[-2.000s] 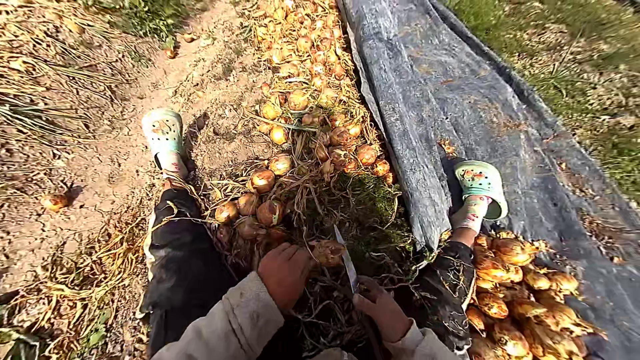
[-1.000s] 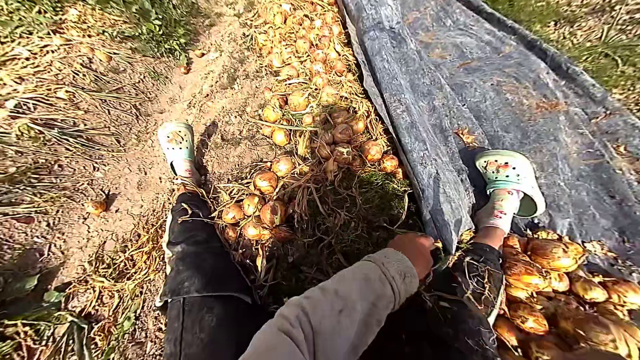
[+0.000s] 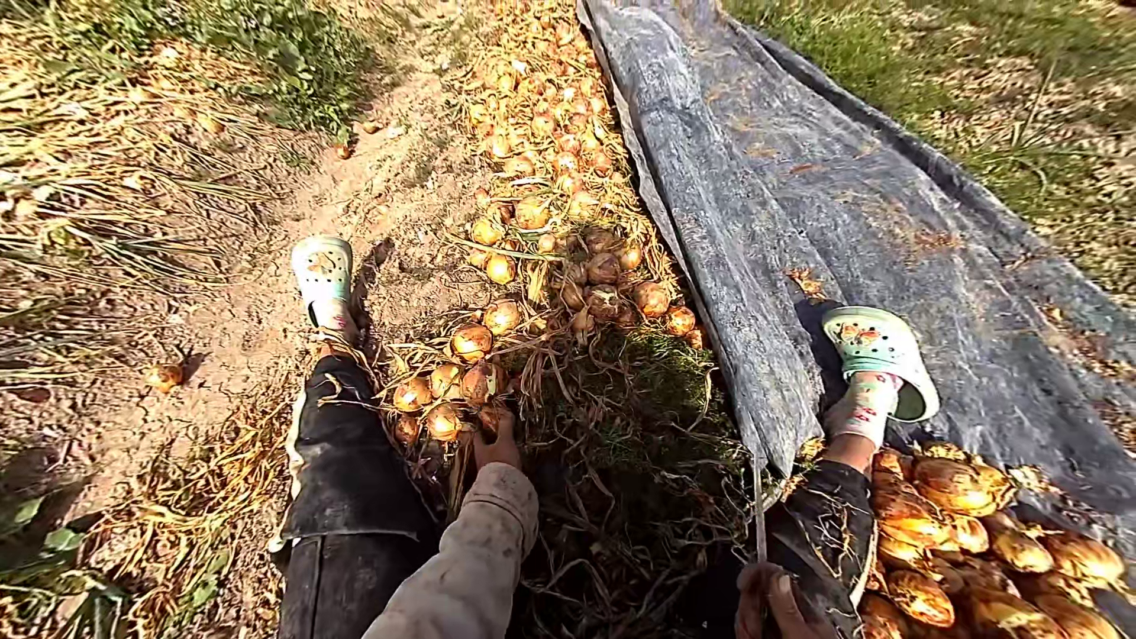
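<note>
My left hand [image 3: 497, 446] reaches down to the near end of the onion row, its fingers against an onion [image 3: 488, 417] beside a small cluster of onions [image 3: 444, 382]. How firmly the fingers close on it is partly hidden. At the bottom right, my right hand [image 3: 774, 596] grips a knife, its thin blade [image 3: 759, 510] pointing up and away beside my right knee. Dry onion tops [image 3: 550, 355] lie tangled past the left hand. A heap of onions [image 3: 967, 541] without long tops lies to the right of my right leg, beside the grey sheet.
A long row of onions [image 3: 532, 133] runs away ahead. Grey ground fabric [image 3: 870, 204] lies along its right side. My clogs [image 3: 322, 271] stand apart, the right clog [image 3: 879, 355] on the fabric. A single onion [image 3: 164, 377] lies on bare soil at left.
The left hand, over by the right knee one second ago, is now at the onion cluster on the left. The onion held near the knife two seconds ago is no longer between the hands.
</note>
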